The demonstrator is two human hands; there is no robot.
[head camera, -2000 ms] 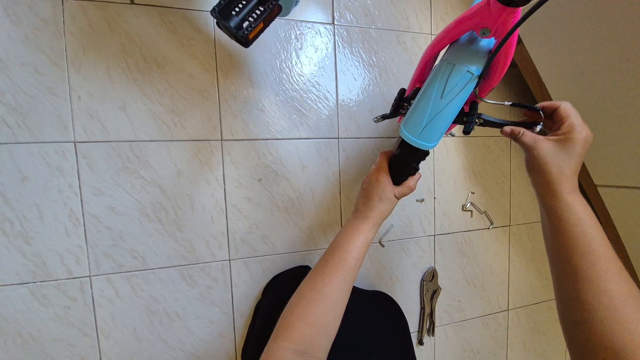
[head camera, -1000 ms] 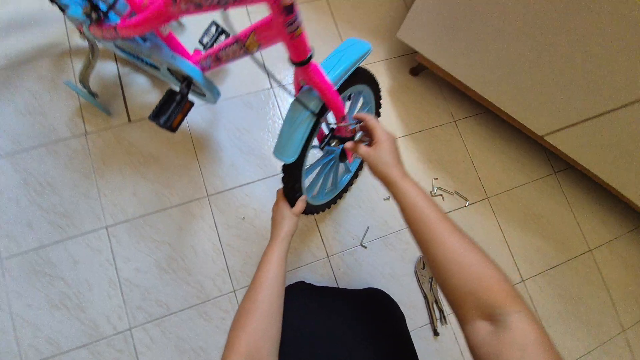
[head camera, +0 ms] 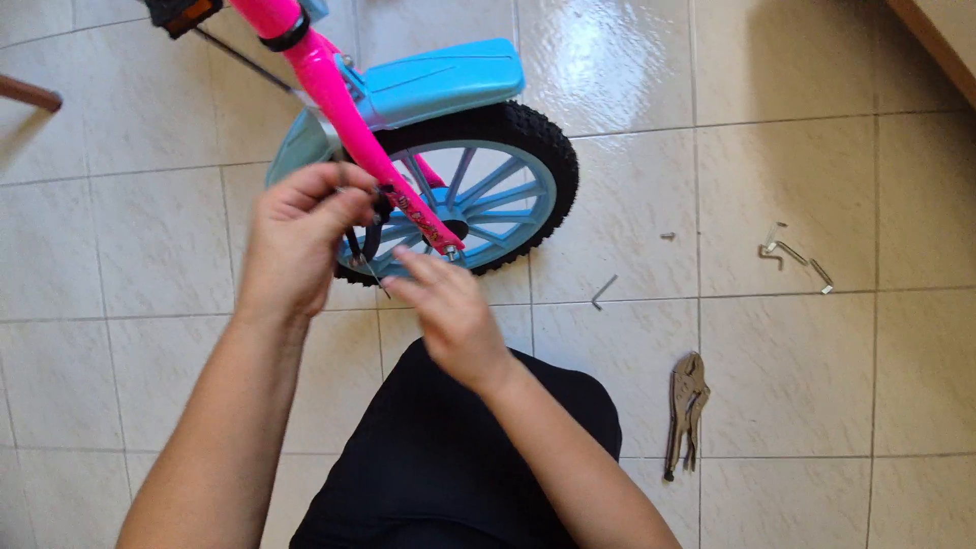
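Note:
A small bicycle's front wheel (head camera: 560, 164), with a black knobby tyre and blue spokes, sits in a pink fork (head camera: 358, 130) under a blue plastic mudguard (head camera: 446, 80). My left hand (head camera: 297, 236) is at the black brake arm (head camera: 374, 229) beside the fork, thumb and fingers pinched near its upper end; what exactly lies between them is hidden. Below the brake arm a thin brake cable (head camera: 375, 276) sticks out. Close to that cable's end is my right hand (head camera: 450, 313), blurred, its fingers apart and nothing visible in them.
Locking pliers (head camera: 688, 412) lie on the tiled floor at the right. Above them are a hex key (head camera: 604, 293), a small bolt (head camera: 668, 235) and several small metal parts (head camera: 793, 255). A pedal (head camera: 183, 15) shows at upper left, near a wooden leg (head camera: 30, 93). A furniture edge (head camera: 934, 49) crosses the upper right corner.
My left hand has left the tyre and is now at the brake arm. The right hand has let go at the fork and is lower, by the cable. The view has shifted.

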